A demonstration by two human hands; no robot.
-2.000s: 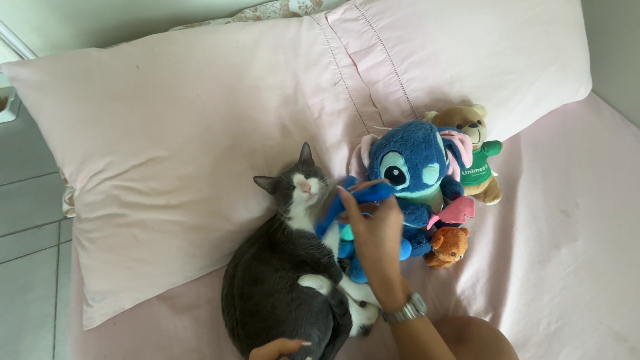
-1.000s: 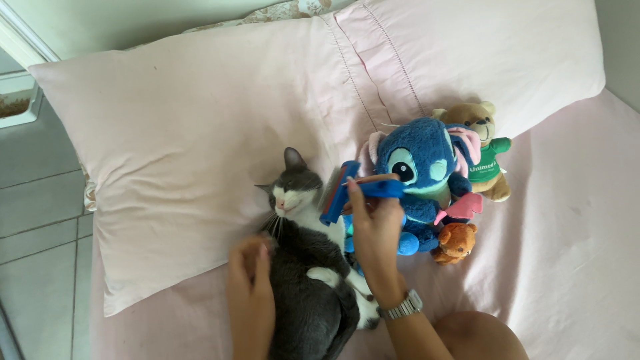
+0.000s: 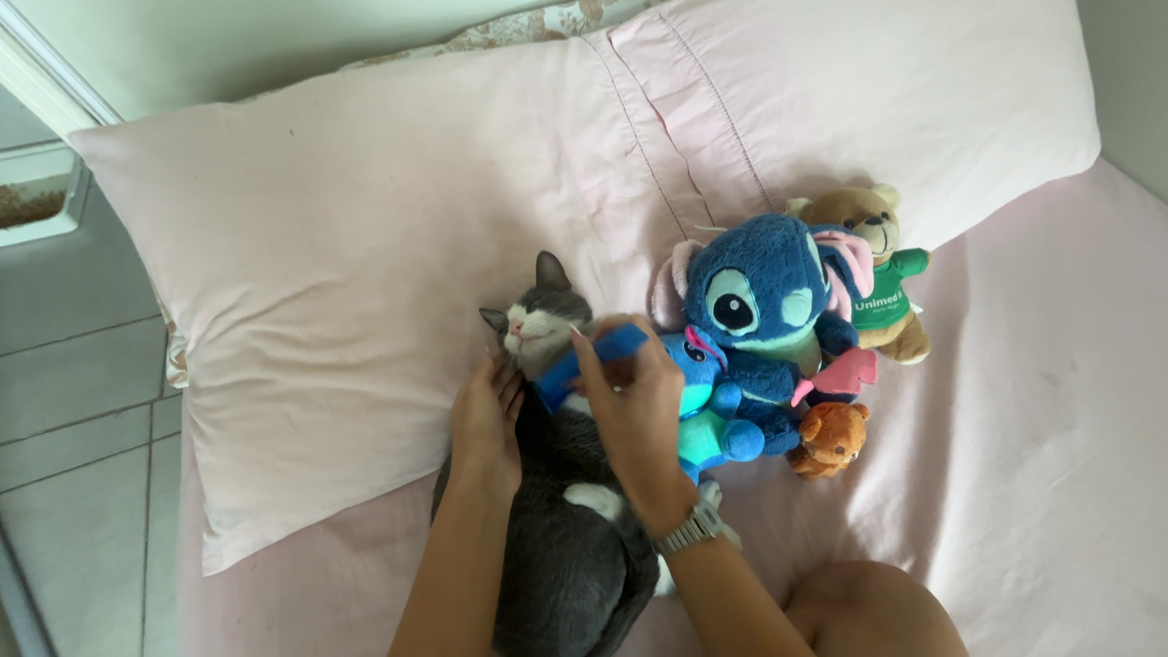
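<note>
A grey and white cat (image 3: 566,557) lies curled on the pink bed, its eyes closed and its head against the long pillow. My right hand (image 3: 634,392), with a metal watch at the wrist, grips a blue pet grooming tool (image 3: 570,365) whose end is at the cat's neck and chest. On the other side, my left hand (image 3: 488,411) rests against the cat's neck below its ear, fingers slightly bent, holding no tool. The tool's working edge is blurred and partly covered.
A large blue plush toy (image 3: 766,283), a smaller blue plush (image 3: 703,420), a teddy bear in a green shirt (image 3: 881,297) and a small orange plush bear (image 3: 830,438) sit right of my right hand. Behind lies the pink pillow (image 3: 365,210). A white litter tray (image 3: 46,214) stands on the tiled floor.
My left hand has moved up along the cat's body to its neck. The blue tool has come down from beside the head onto the neck and chest.
</note>
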